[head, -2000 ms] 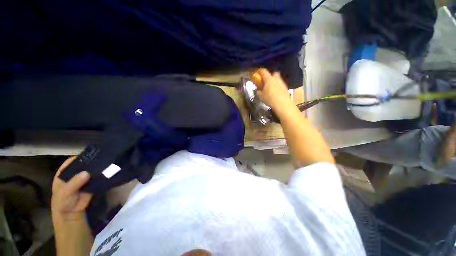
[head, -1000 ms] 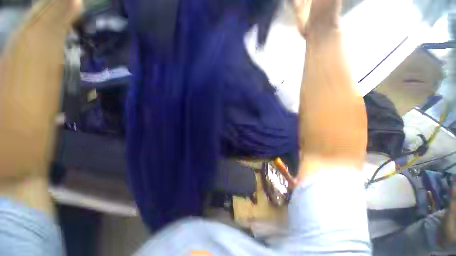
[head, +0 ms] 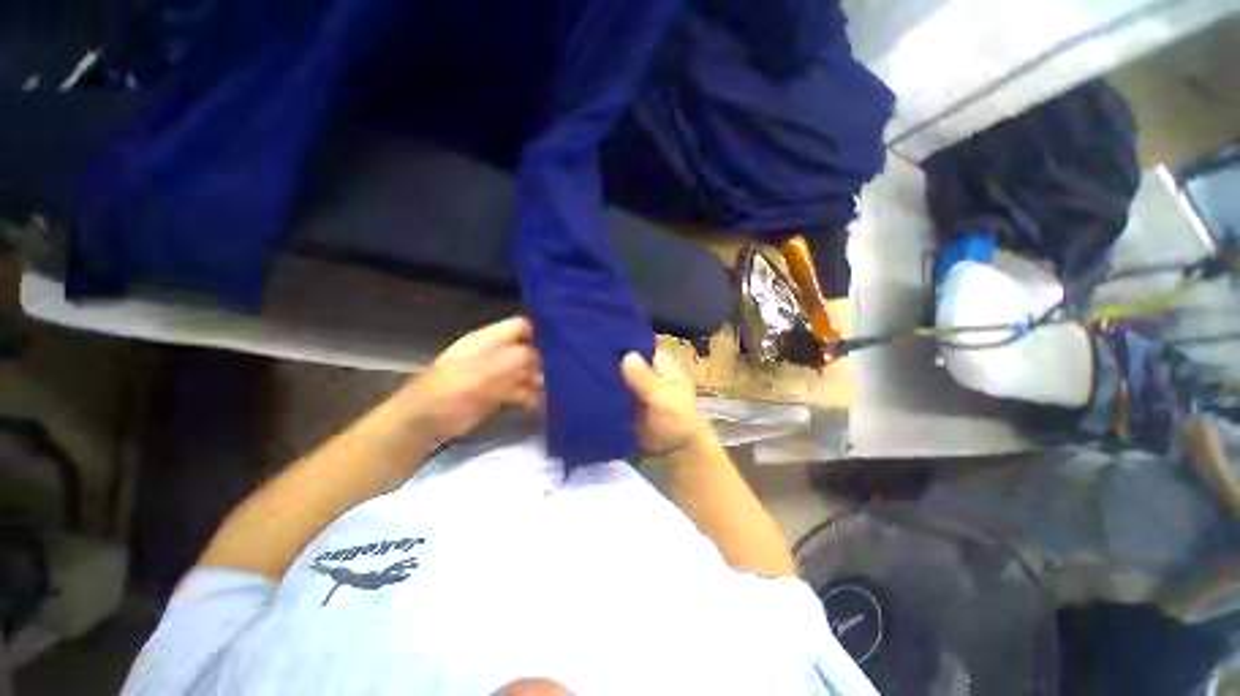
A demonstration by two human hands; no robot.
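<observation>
A navy blue garment leg or sleeve [head: 582, 272] hangs over the front of the dark padded pressing arm [head: 408, 211] towards my chest. My left hand [head: 487, 374] pinches its left edge near the narrow end. My right hand [head: 662, 401] grips its right edge. More of the garment [head: 204, 190] lies over the arm to the left. The silver iron [head: 770, 306] with its orange handle stands on the tan rest board at the right end of the arm, touched by neither hand.
A large navy garment pile [head: 762, 123] lies behind the arm. A white container [head: 1013, 326] with blue top and dark cloth [head: 1040, 170] are at right, crossed by the yellow-green hose. A black fan [head: 925, 598] is below right. Part of a person [head: 1129, 510] shows at far right.
The dark piece with a white label is no longer in my left hand. My right hand has left the iron. A navy garment now lies across the arm, its end in both hands.
</observation>
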